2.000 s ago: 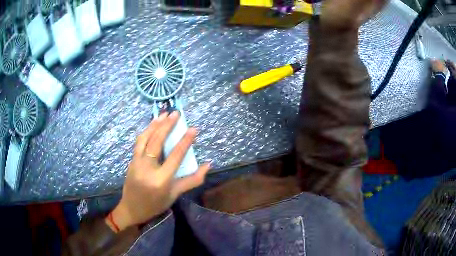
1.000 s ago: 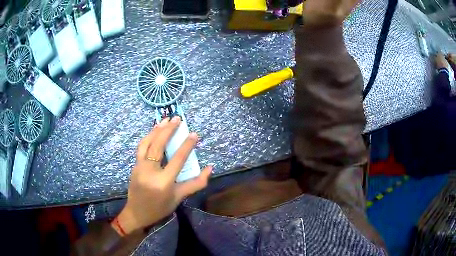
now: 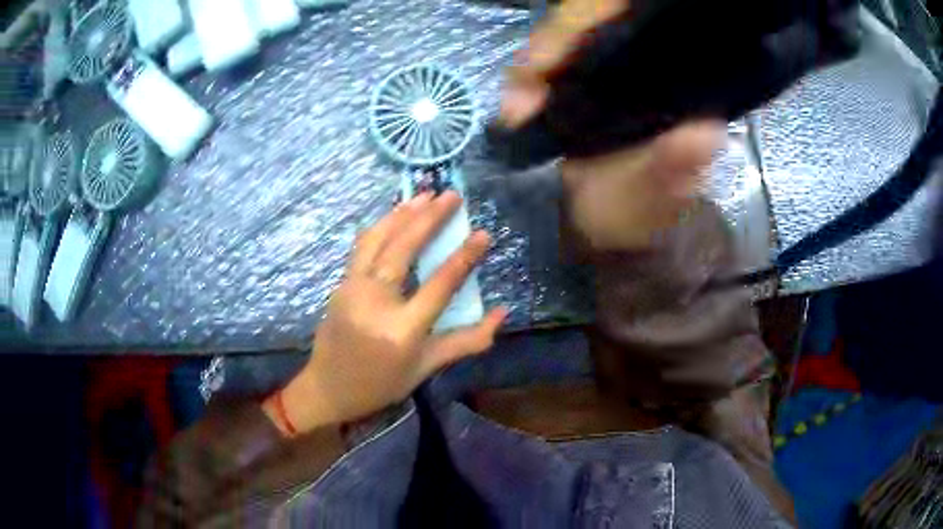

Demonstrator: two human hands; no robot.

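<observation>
A pale blue-green handheld fan (image 3: 424, 112) lies on the silvery padding, its round spoked head away from me. Small dark parts show at its open neck. My left hand (image 3: 388, 300) is spread over the flat handle and holds it down with the fingertips just below the neck. My right hand (image 3: 641, 181), blurred, is around the thick black electric screwdriver (image 3: 682, 72), held in the air right of the fan head. Its tip is blurred near the fan head; I cannot see a screw.
Several waiting fans (image 3: 116, 163) and their pale handles (image 3: 163, 109) lie at the left and upper left. The black cord (image 3: 869, 222) curves at the right. The padded bench's front edge (image 3: 248, 346) runs before my body, with blue floor (image 3: 827, 424) at the lower right.
My right hand has come back from the top of the view, now with the black screwdriver in it. The view has shifted, and the yellow screwdriver and yellow box no longer show. My left hand stays on the fan.
</observation>
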